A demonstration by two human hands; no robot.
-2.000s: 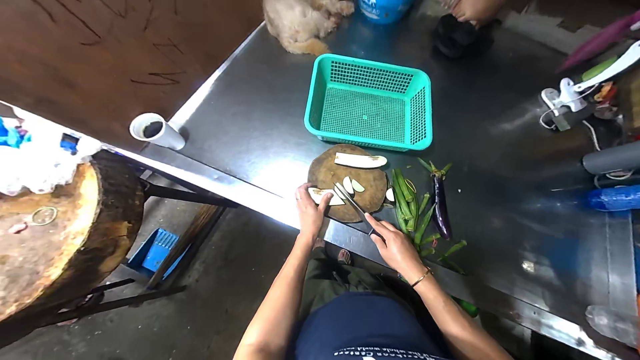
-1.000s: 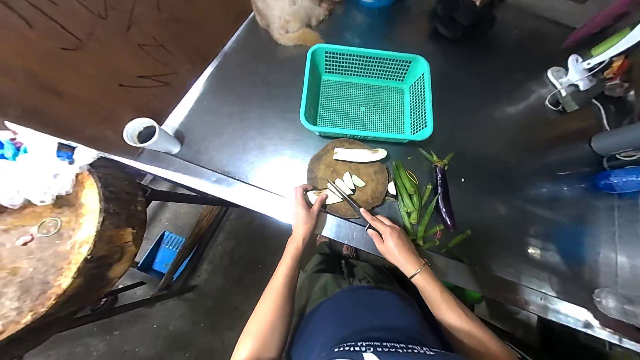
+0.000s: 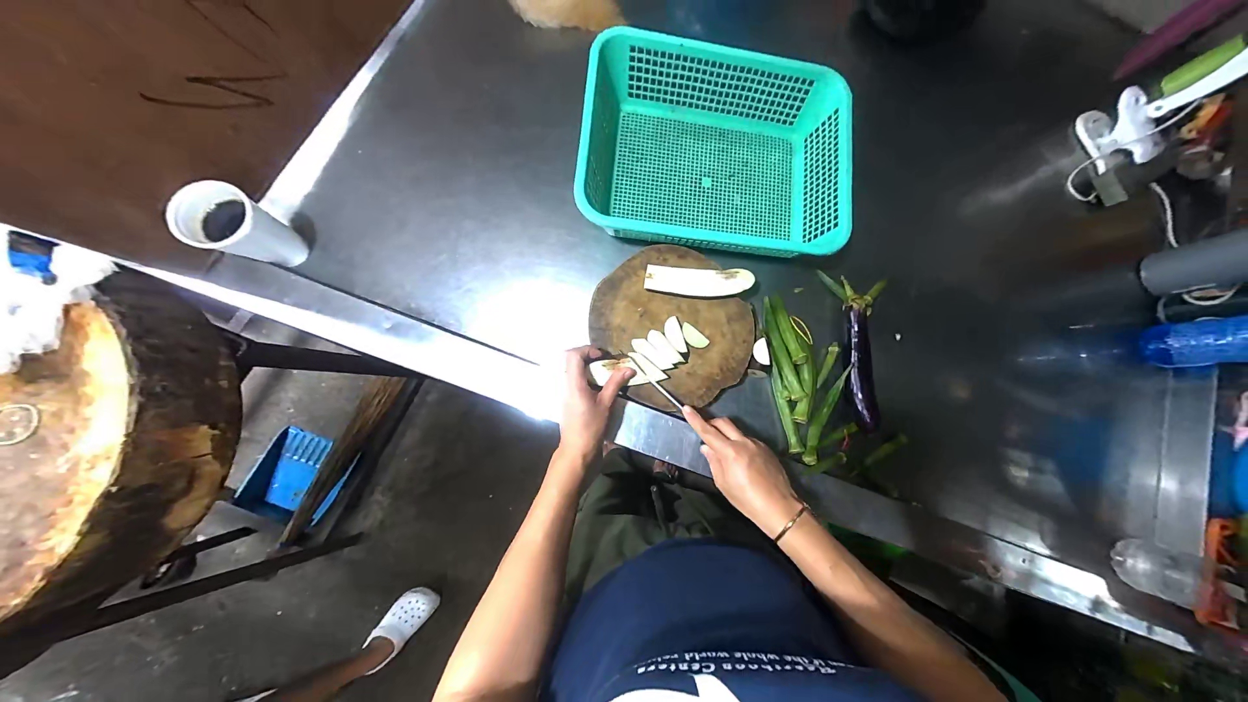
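On a round wooden chopping board (image 3: 624,302) at the table edge, my left hand (image 3: 590,395) holds down a piece of pale-fleshed eggplant (image 3: 609,370). My right hand (image 3: 741,468) grips a knife (image 3: 670,395), its blade at that piece. Several cut slices (image 3: 666,347) lie just beyond the blade, and a longer pale eggplant half (image 3: 699,282) rests at the board's far side. Okra pods (image 3: 795,366) are to the right of the board, beside a whole purple eggplant (image 3: 862,370). One pale slice (image 3: 761,351) lies just off the board's right edge.
A green plastic basket (image 3: 715,239) stands beyond the board on the metal table (image 3: 468,175). A white cup (image 3: 278,237) is at the left. Far right are a clip-like white device (image 3: 1121,127) and bottles. A large wood block (image 3: 185,419) and a person's foot in a white clog (image 3: 405,619) are lower left.
Both hands remain at the board with the knife at the eggplant piece. The camera view has shifted. A person's foot in a white clog now shows at the lower left.
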